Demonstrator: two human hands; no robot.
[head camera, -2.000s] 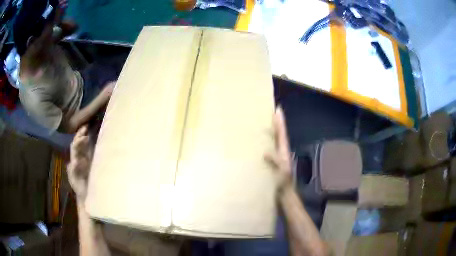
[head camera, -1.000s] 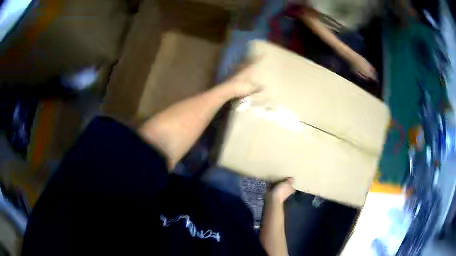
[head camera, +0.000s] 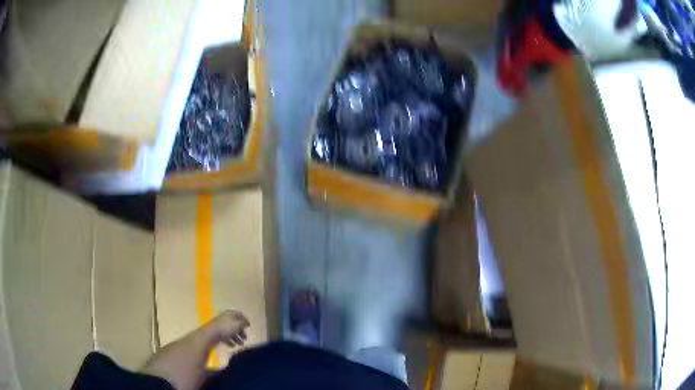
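Observation:
My left hand (head camera: 230, 329) hangs at the lower left, its fingers loosely curled and nothing seen in it. It is above a closed carton (head camera: 236, 244) with an orange tape stripe; I cannot tell whether it touches. My right hand is out of the picture. An open carton (head camera: 358, 193) with orange tape on its rim stands on the floor ahead, filled with shiny black and silver parts (head camera: 396, 126). A second open carton (head camera: 259, 156) at the upper left holds similar parts (head camera: 213, 114). The picture is blurred.
Grey floor (head camera: 293, 114) runs between the cartons. A large carton (head camera: 541, 183) with orange tape rises on the right, beside a bright white surface (head camera: 670, 190). More cartons (head camera: 46, 266) stand at the left and lower right (head camera: 488, 369). Red material (head camera: 530, 61) shows at the upper right.
The view has swung from the bench to the floor cartons. The closed carton that both hands held is no longer seen in my hands. My right hand has left the picture.

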